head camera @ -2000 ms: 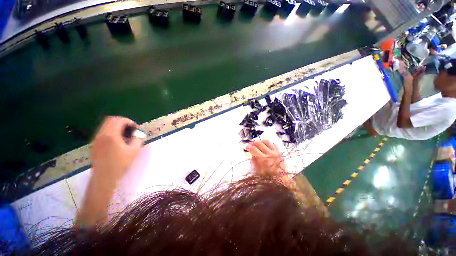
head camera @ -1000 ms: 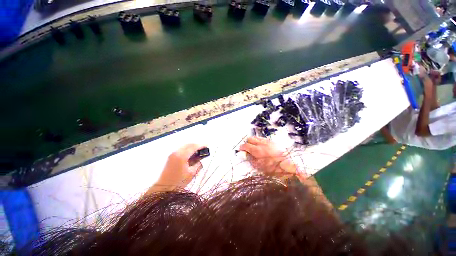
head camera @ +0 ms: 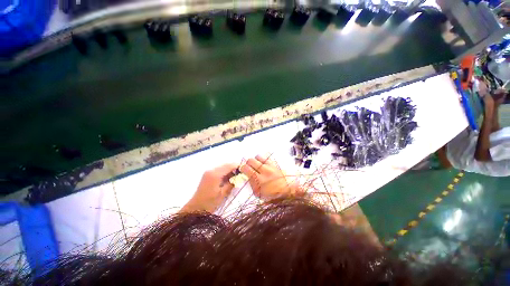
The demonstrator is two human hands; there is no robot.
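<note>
My left hand (head camera: 211, 189) and my right hand (head camera: 265, 177) meet over the white tabletop, close to my hair at the bottom of the picture. My left hand is closed around a black housing (head camera: 229, 177), mostly hidden by the fingers. Pale fingertips show where the hands touch. My right fingers press at the housing; whether they hold a small black part is hidden. A heap of small black parts (head camera: 313, 137) lies to the right, with a clear plastic bag (head camera: 380, 131) beside it.
The green conveyor belt (head camera: 184, 84) runs beyond the worn pale rail (head camera: 251, 122). Black blocks (head camera: 201, 25) stand along its far side. Small dark pieces lie on its near left. A blue bin (head camera: 38, 234) is at left. A person in white (head camera: 481, 148) is at right.
My left hand first came from the rail to the tabletop with the black housing. My right hand has moved left from the heap to meet it. The view has shifted slightly.
</note>
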